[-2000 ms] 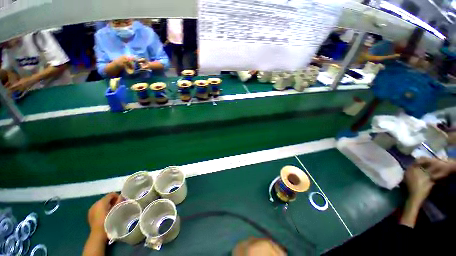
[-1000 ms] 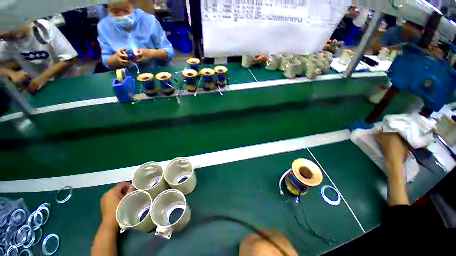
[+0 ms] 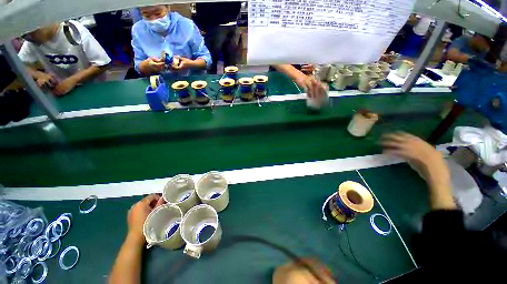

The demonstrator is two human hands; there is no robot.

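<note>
Several cream housings [image 3: 201, 228] stand upright in a close group on the bench, open tops up. A white-blue ring shows at the bottom inside the cups. My left hand [image 3: 143, 213] is against the left side of the group, its fingertips partly hidden behind the front left cup, so its grip is unclear. My right hand [image 3: 303, 272] seems to be the blurred skin-coloured shape cut off by the bottom edge; its fingers cannot be made out. A wound coil assembly [image 3: 349, 202] with a tan top and trailing wires stands to the right, beside a loose ring [image 3: 381, 224].
Loose rings and a clear bag of rings [image 3: 25, 233] lie at the left. A neighbour's arm [image 3: 419, 161] reaches over the belt at the right, near a housing [image 3: 362, 123] on the belt. Coworkers, coil assemblies [image 3: 227, 90] and a blue tape dispenser [image 3: 157, 94] are across the belt.
The view has shifted, moving the bench things rightward in the picture. The neighbour's arm has moved from the white bundle to over the belt. A housing now shows on the belt. My left hand stays by the group.
</note>
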